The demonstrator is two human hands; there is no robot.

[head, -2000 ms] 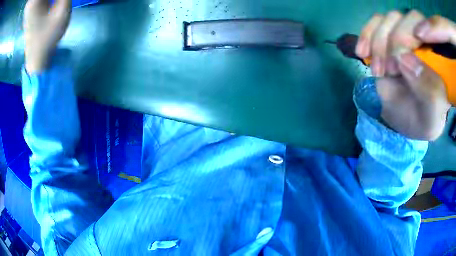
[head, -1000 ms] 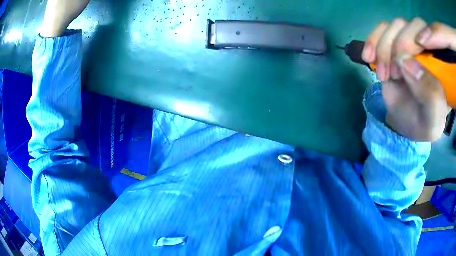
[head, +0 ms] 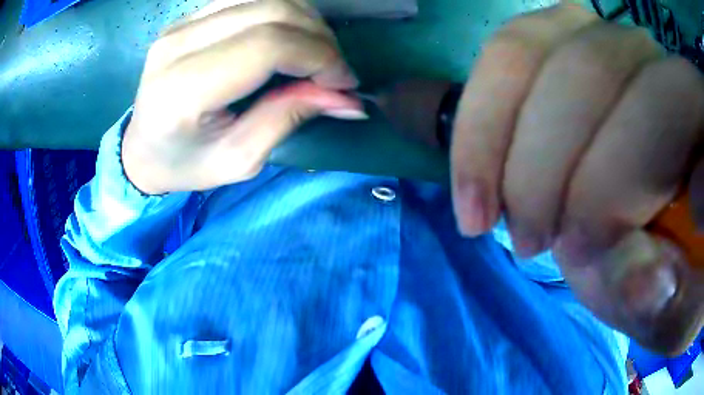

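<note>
My right hand (head: 567, 139) is large and close to the camera, closed around an electric screwdriver. The dark nose (head: 413, 108) of the tool points left and a bit of its orange body (head: 683, 227) shows at the right. My left hand (head: 231, 96) has thumb and index fingertip pinched together at the thin tip of the bit. Whether a tiny screw is between them cannot be told. A black plastic housing (head: 382, 6) lies on the green mat (head: 69, 100) at the top edge, mostly cut off or hidden behind my left hand.
A blue tray (head: 50, 9) is at the top left, cut off by the edge. Dark parts or cords (head: 656, 19) lie at the top right, blurred. Dark specks dot the mat. Blue crates (head: 66, 200) stand below the bench at the left.
My left hand has come in from the top left to the screwdriver's tip. My right hand and the screwdriver have come closer to the camera. The housing now shows higher in the picture.
</note>
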